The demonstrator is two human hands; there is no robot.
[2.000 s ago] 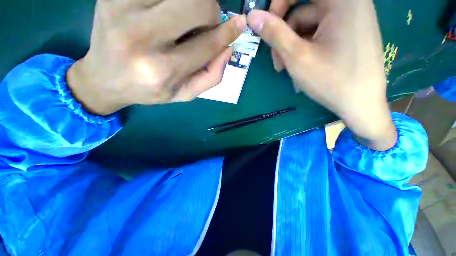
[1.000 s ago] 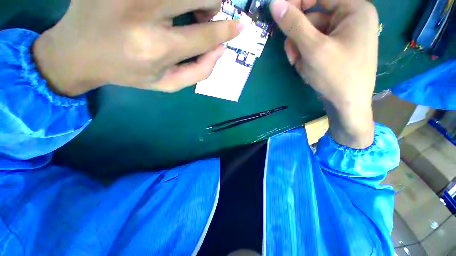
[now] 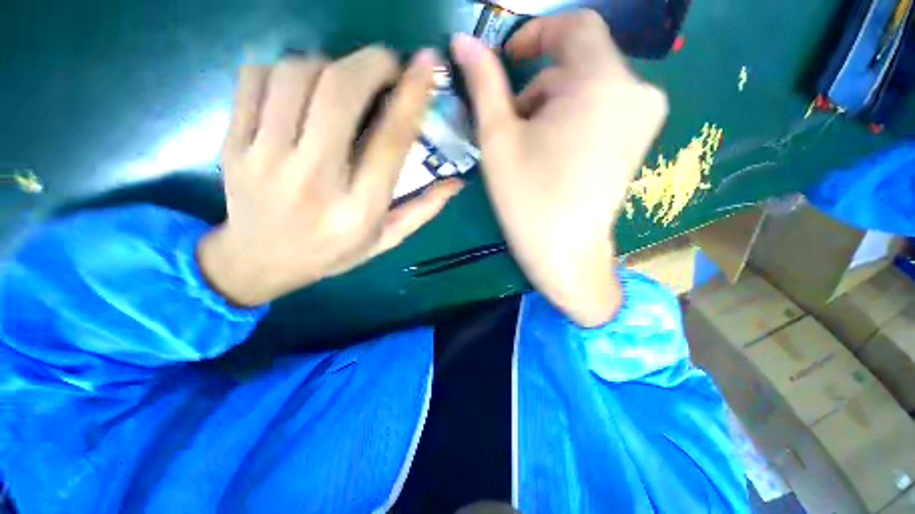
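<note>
The white test board (image 3: 411, 173) lies on the dark-green mat, mostly hidden under my left hand (image 3: 316, 166). My left hand's index finger and thumb are on either side of the board's circuitry end. My right hand (image 3: 567, 151) is just right of it, thumb tip close to my left index fingertip. A small strip, perhaps a flex cable (image 3: 489, 24), shows beyond my right thumb. The fingertips are blurred, so what the right hand grips cannot be told. Black tweezers (image 3: 453, 261) lie below the board, partly behind my right wrist.
A dark glossy panel (image 3: 642, 22) with a red spot lies at the top. Yellow scraps (image 3: 677, 179) lie right of my right hand. A blue-dark item (image 3: 865, 60) lies far right, above another person's blue sleeve (image 3: 871, 191). Cardboard boxes (image 3: 803, 371) stand beyond the bench edge.
The view has shifted, bringing the yellow scraps and boxes into fuller view. My hands are closer together over the board, and less of its white part shows.
</note>
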